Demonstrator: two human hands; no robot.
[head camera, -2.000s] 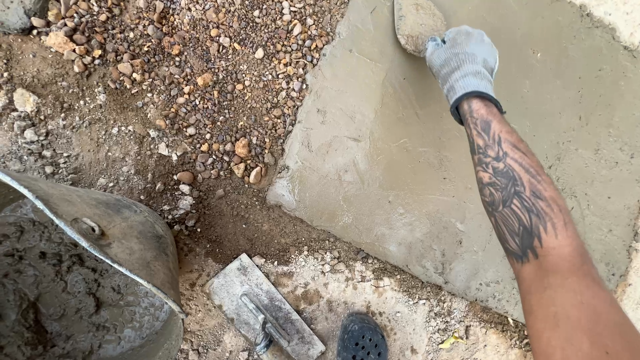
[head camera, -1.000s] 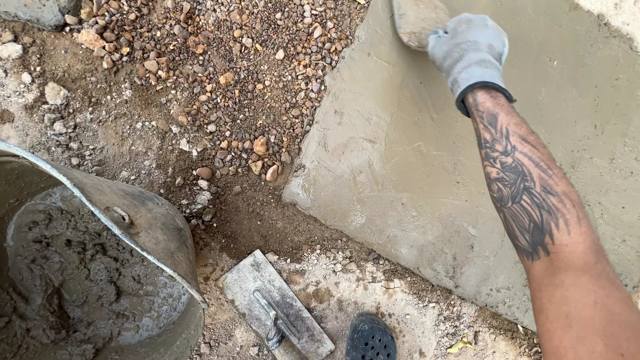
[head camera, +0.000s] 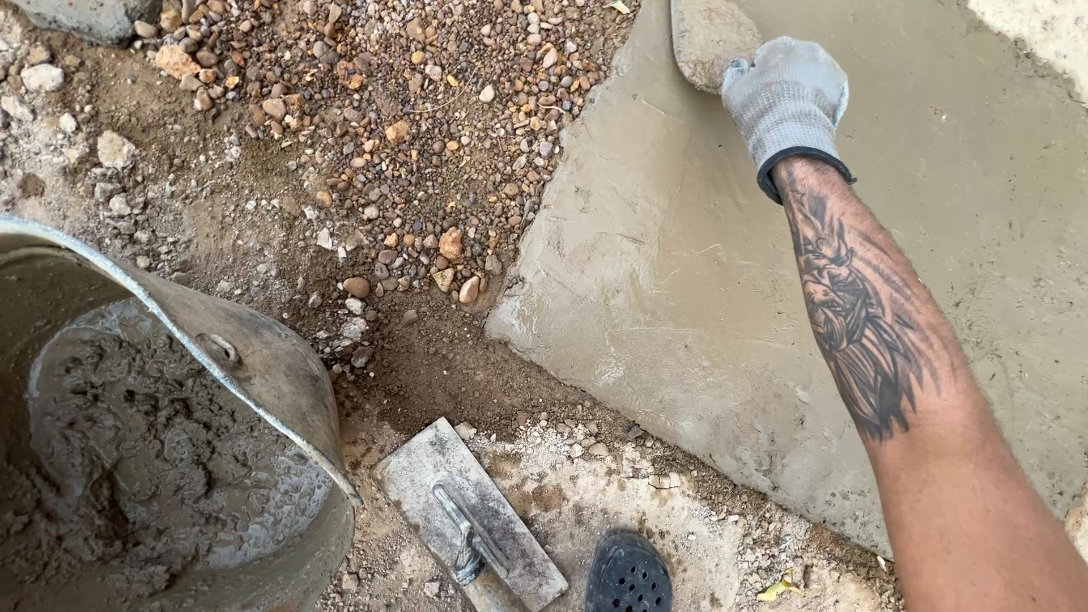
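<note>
My right hand (head camera: 789, 100), in a light grey knit glove with a dark cuff, is closed at the top, right of centre. From its left side extends a rounded, mortar-coated trowel blade (head camera: 712, 42), lying on the wet grey cement surface (head camera: 663, 306); the handle is hidden in the glove. My left hand is out of view. A rectangular finishing trowel (head camera: 442, 476) with a worn handle lies on the ground at the bottom centre. At the lower left stands a metal bucket (head camera: 280, 374) holding wet mortar (head camera: 144, 450).
Loose pebbles (head camera: 408, 127) border the cement slab's left edge. A larger grey stone (head camera: 93, 17) sits at the top left. The toe of a dark perforated clog (head camera: 629, 574) shows at the bottom, near the slab's lower edge. Dirt and rubble surround the bucket.
The view has shifted slightly, bringing more of the bucket's mortar into sight. My right hand remains closed at the trowel on the cement.
</note>
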